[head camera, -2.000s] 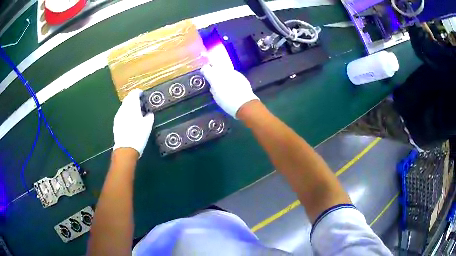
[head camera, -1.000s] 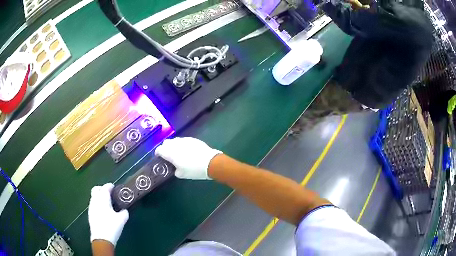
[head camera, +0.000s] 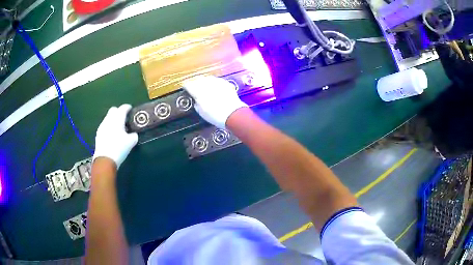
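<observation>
A dark three-ring module (head camera: 162, 111) lies between my hands along the front edge of the yellow-brown board. My left hand (head camera: 115, 135), in a white glove, grips its left end. My right hand (head camera: 212, 101), also gloved, is on its right end and hides that end. A second module (head camera: 249, 79) sits at the violet-lit opening of the black curing unit (head camera: 306, 75), partly behind my right hand. A third module (head camera: 219, 136) lies flat on the green bench below my right wrist, its right end covered by the forearm.
The yellow-brown board (head camera: 189, 57) lies left of the curing unit. A metal fixture (head camera: 70, 180) with blue hoses (head camera: 61, 98) and a silver three-hole plate (head camera: 76, 226) are at left, partly behind my left arm. A white bottle (head camera: 402, 84) lies right, near a dark-clothed person (head camera: 441, 114).
The view has turned. Both hands have gone from a module nearer the bench edge to one beside the board. A module now lies free on the near side.
</observation>
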